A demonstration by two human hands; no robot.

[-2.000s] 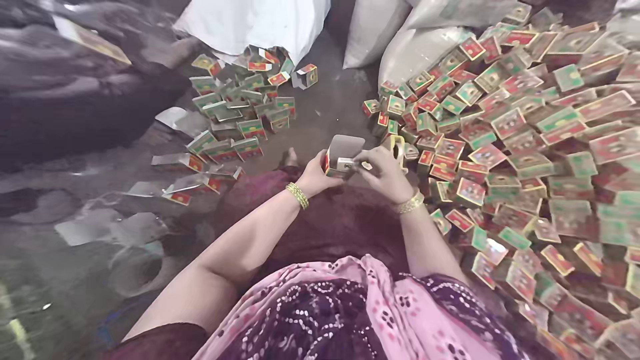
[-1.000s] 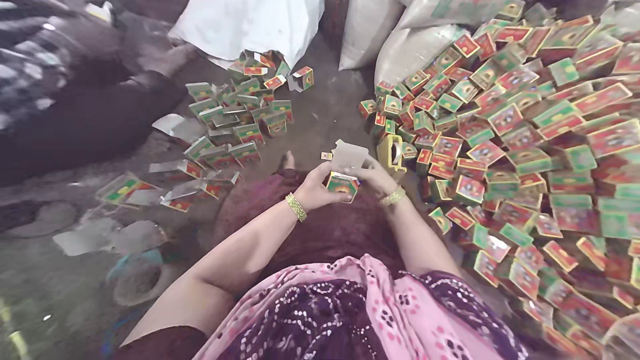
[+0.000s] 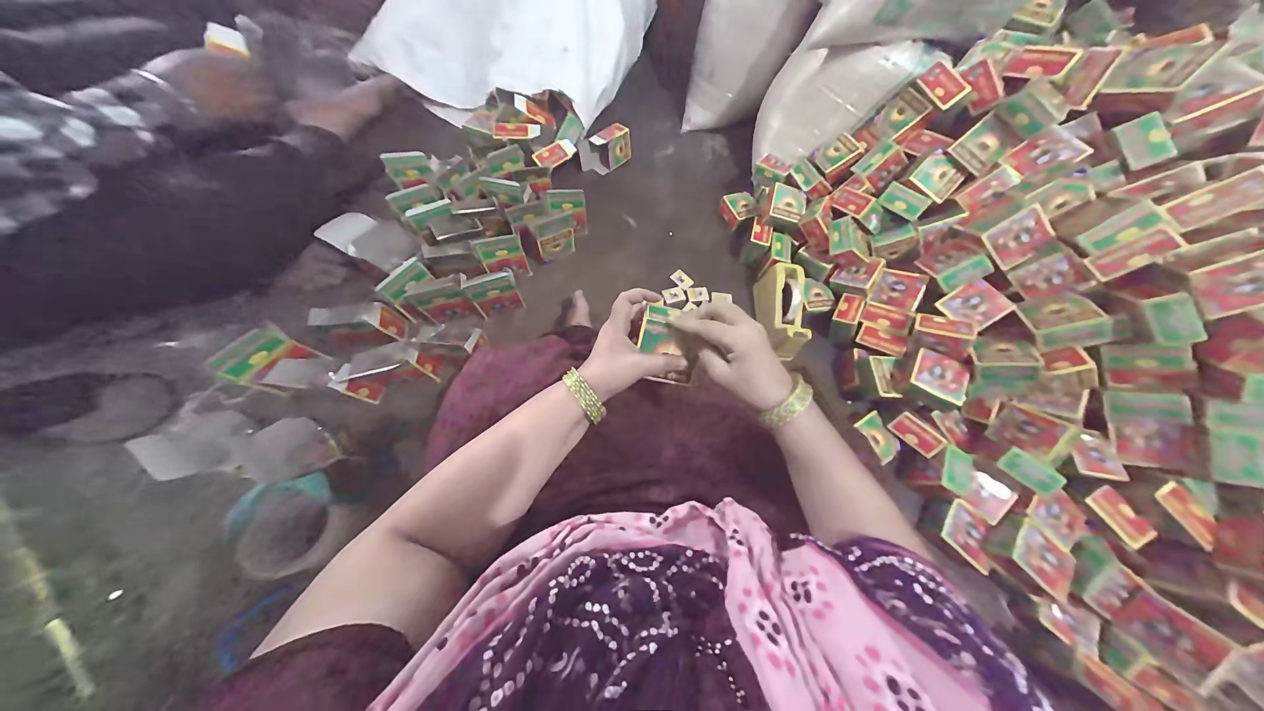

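My left hand grips a small green and red printed cardboard box in front of my lap, its thumb along the lower edge. My right hand is at the box's right side, its fingers touching the top; whether they also pinch something is hard to tell. Several small pale printed pieces show just beyond the box. Right of my right hand stands a yellow tape dispenser or similar holder, with a pale roll in it.
A large heap of green and red boxes spreads over the right side. More boxes, some with raised flaps, stand at the left. Pale sacks and a white sheet lie at the back. Another person's hand is at upper left.
The pale raised flap seen above the box a second ago no longer stands up; the box's green printed face now shows. At upper left the other person's arms have moved.
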